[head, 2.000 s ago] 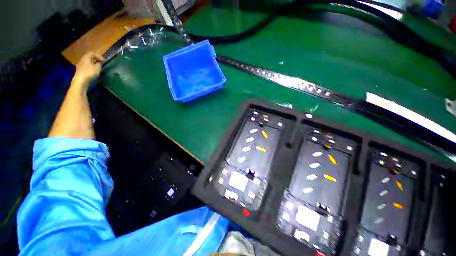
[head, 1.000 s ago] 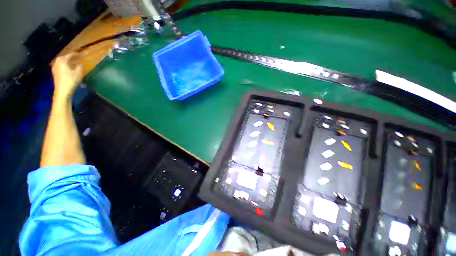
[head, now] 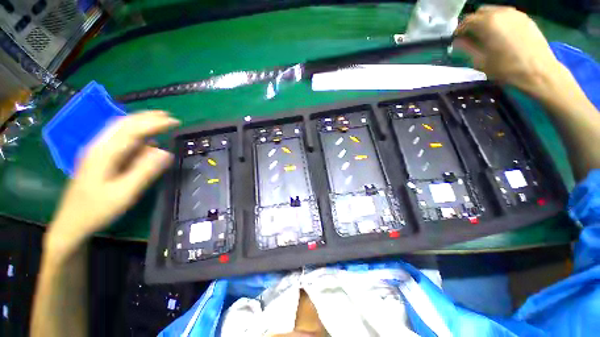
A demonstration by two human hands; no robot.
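Note:
A black foam tray [head: 243, 197] lies at the bench edge with several open phone assemblies [head: 279, 164] in its recesses, each with a white square and a red dot at its lower end. My left hand [head: 112, 171] is blurred, empty with fingers apart, between the blue bin [head: 82, 122] and the tray's left end. My right hand [head: 503, 46] is beyond the tray's right end, fingers bent at the end of a dark strip near clear film; whether it grips anything is unclear.
A white backing strip [head: 395, 77] and dark carrier tape [head: 197, 87] lie behind the tray on the green mat [head: 230, 33]. Clear film [head: 431, 23] stands at the back. Another blue bin [head: 579, 66] is partly hidden behind my right arm. Dark stacked trays [head: 141, 299] show below the bench edge.
The view has swung right, showing the whole tray. My left hand has left the bench's far left corner and come near the tray. My right hand has come into view at the upper right.

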